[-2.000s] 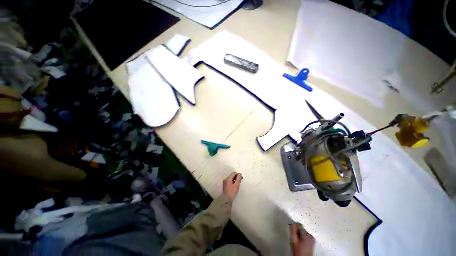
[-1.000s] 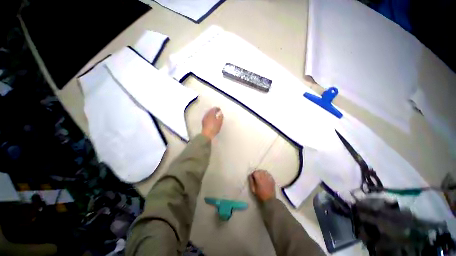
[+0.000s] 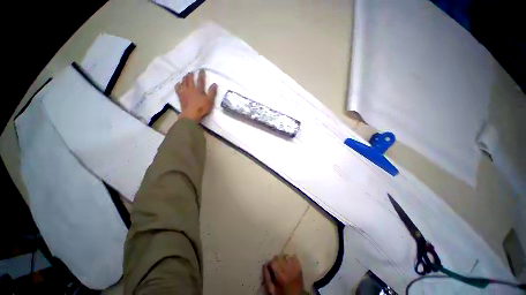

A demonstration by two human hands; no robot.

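The fabric lay with white paper marker (image 3: 323, 155) runs diagonally across the table, its dark fabric edge showing below. My left hand (image 3: 196, 97) lies flat on its upper left part, fingers spread, holding nothing. A speckled grey weight (image 3: 260, 114) lies on the paper just right of that hand. My right hand (image 3: 284, 275) is low on the bare table at the bottom edge, fingers curled; a dark patch shows beside them, and I cannot tell if it holds something. A blue spring clamp (image 3: 374, 152) grips the lay's far edge. Fabric shears (image 3: 416, 236) lie on the paper.
Cut piece stacks (image 3: 75, 155) with dark edges lie at the left. A white sheet (image 3: 409, 86) covers the far right of the table (image 3: 288, 29). A cable (image 3: 461, 278) and part of the cutting machine's base (image 3: 374, 285) show at the bottom right.
My left hand has moved from the bare table onto the paper. My right hand now shows lower in the picture. The view has shifted; the green clamp and most of the machine are out of view.
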